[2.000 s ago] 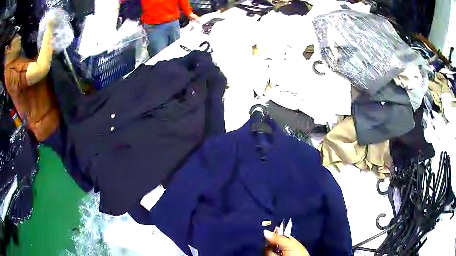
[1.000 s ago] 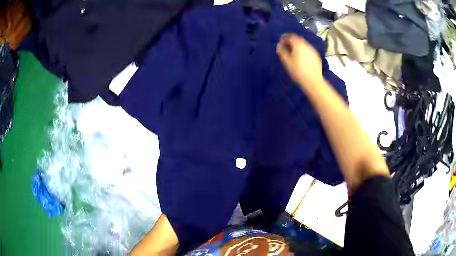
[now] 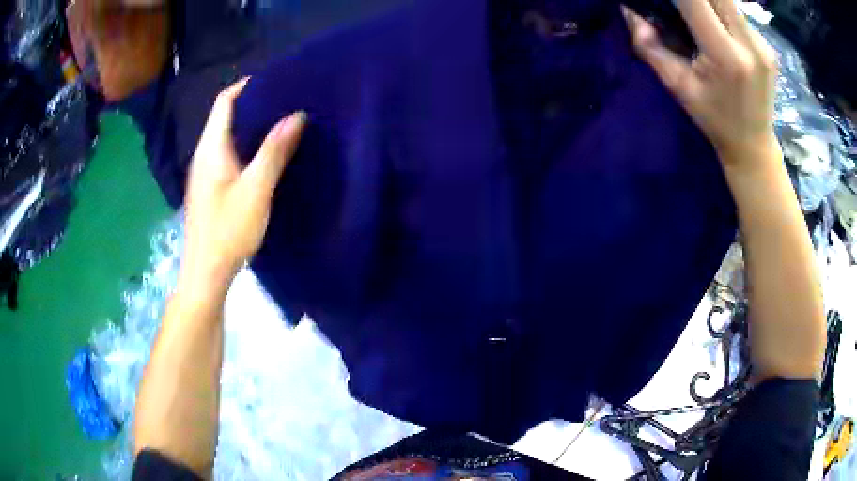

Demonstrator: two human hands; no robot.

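Note:
The dark navy jacket [image 3: 432, 216] fills the middle of the view, its lower edge near my body. A small pale button [image 3: 497, 337] shows low on its front. My left hand [image 3: 235, 178] is at the jacket's left side, thumb and fingers apart, with no clear grip. My right hand [image 3: 719, 80] is over its upper right part, fingers spread and partly cut off by the top edge. The jacket's upper end is out of the picture, so its hanger does not show.
Black hangers [image 3: 672, 432] lie at the lower right. Crinkled clear plastic [image 3: 282, 395] is heaped at the lower left, with a blue piece [image 3: 92, 395] beside it. Green floor [image 3: 70, 310] shows at the left. Part of a person [image 3: 122, 47] is at the upper left.
The jacket now looks larger and nearer. My left hand has moved up from the lower hem to the left side. My right hand has moved right and its fingers have spread.

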